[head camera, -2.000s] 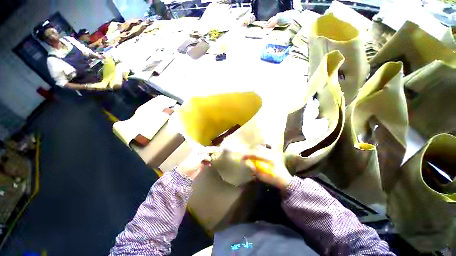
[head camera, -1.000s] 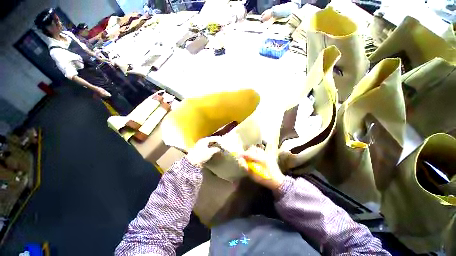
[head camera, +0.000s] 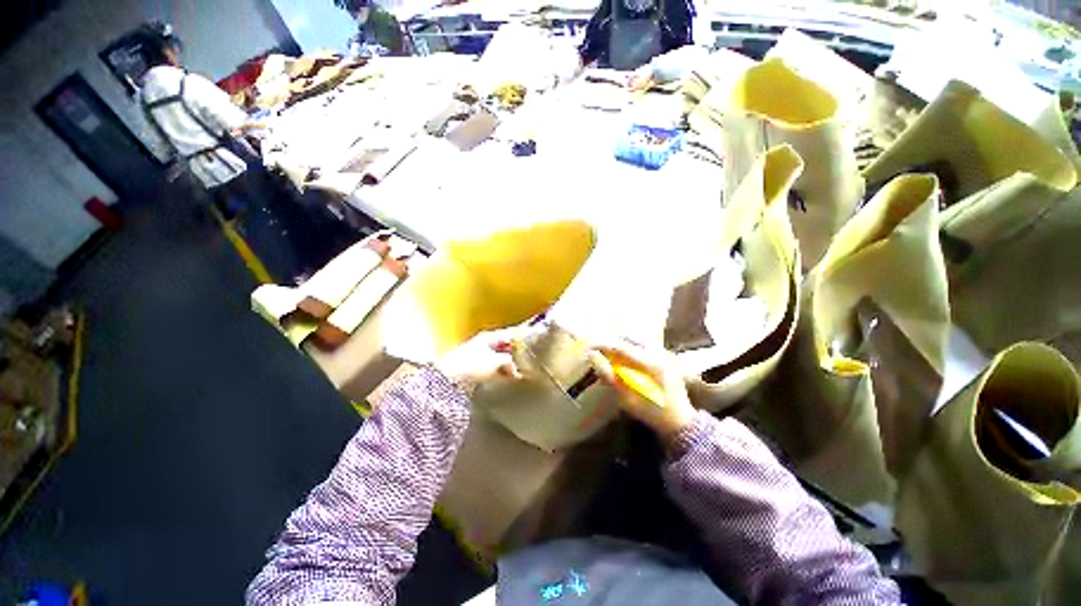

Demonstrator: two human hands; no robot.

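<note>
A tan bag body with a yellow inside stands open in front of me at the table edge. My left hand pinches its near top edge. My right hand is closed on a yellow-handled tool, perhaps a glue brush, just right of my left hand at the same rim. A small dark strip shows by my right fingertips. The brush head is too blurred to make out.
Several other open bag bodies stand crowded at the right. A blue tray sits on the white table. Flat cut panels lie on a carton at left. A person stands beyond the floor line, another sits at the far side.
The dark strip now shows near my right fingertips, and the held rim has turned slightly. The person at far left has turned away and moved back. Both hands keep their holds.
</note>
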